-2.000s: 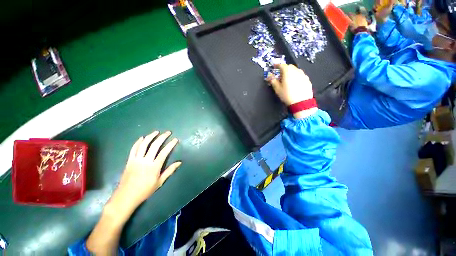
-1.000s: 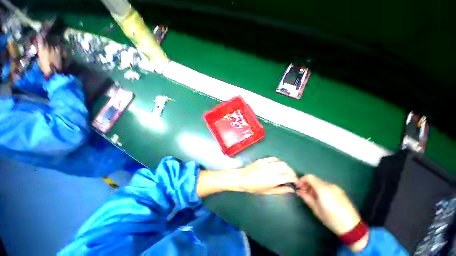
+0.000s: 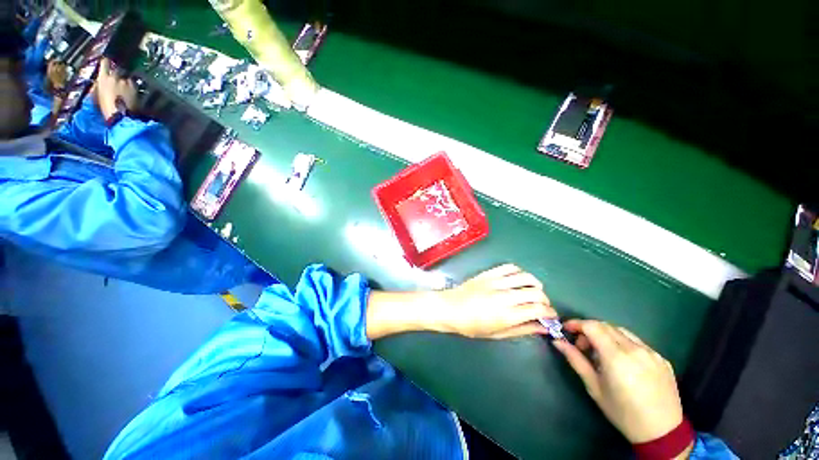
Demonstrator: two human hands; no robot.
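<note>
My left hand (image 3: 503,304) lies low over the green bench top, fingers together and bent towards my right hand. My right hand (image 3: 629,373), with a red wristband, pinches a tiny blue-silver circuit board (image 3: 552,329) between thumb and fingers. The left fingertips touch the board's other end. The fingers partly cover it. The red parts bin (image 3: 431,212) stands beyond my left hand and holds thin pale strips.
The black component tray (image 3: 763,359) is at the right. Phone bodies (image 3: 576,130) lie on the belt behind the white rail (image 3: 557,211). At the left are a coworker's sleeve (image 3: 135,202), a phone body (image 3: 224,180), loose parts (image 3: 211,76) and a yellow post (image 3: 260,40).
My right hand has left the black tray and met my left hand over the bench. The view has swung left. Since the last earlier frame, the small board shows between my fingertips.
</note>
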